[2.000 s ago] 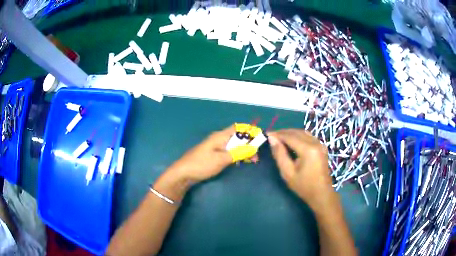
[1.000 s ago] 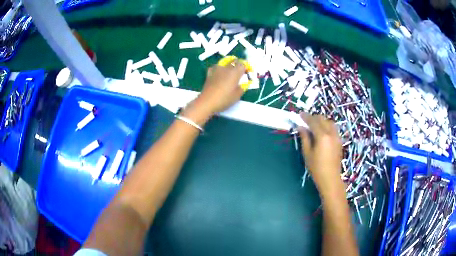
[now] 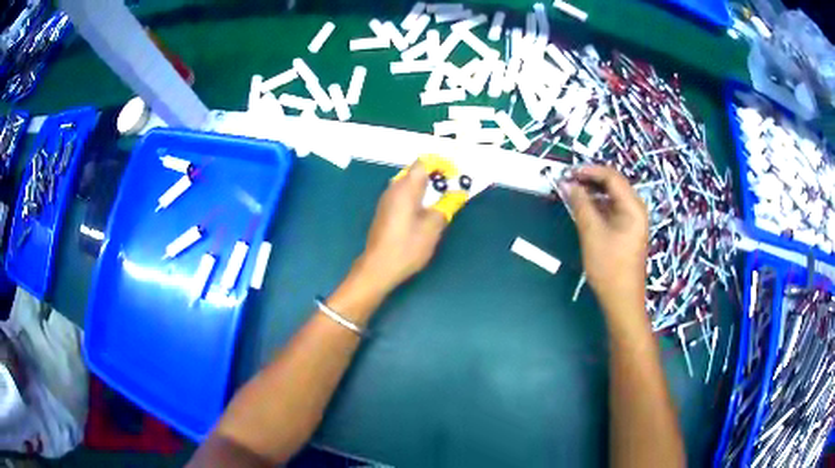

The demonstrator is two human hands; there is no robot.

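Note:
My left hand (image 3: 412, 215), with yellow finger cots, is closed around white sleeves (image 3: 430, 194); several dark round ends show between its fingers. My right hand (image 3: 609, 215) is at the left edge of the heap of wired stems (image 3: 677, 210), its fingertips pinched on small dark-ended pieces (image 3: 560, 177), probably wired stems; their exact number is hidden. One loose white sleeve (image 3: 536, 255) lies on the green mat between and below the hands. The pile of plain white sleeves (image 3: 458, 69) is beyond the hands.
A blue tray (image 3: 128, 343) at left holds several filled sleeves (image 3: 235, 265). A white strip (image 3: 366, 144) crosses the mat. A grey post (image 3: 133, 64) and a round white item (image 3: 133, 116) are upper left. Blue trays (image 3: 758, 352) with white pieces and silvery sticks stand at right.
My left hand went up to the sleeve pile and has come back nearer, holding sleeves. My right hand moved right to the stem heap. A loose sleeve now lies on the mat; the view has shifted.

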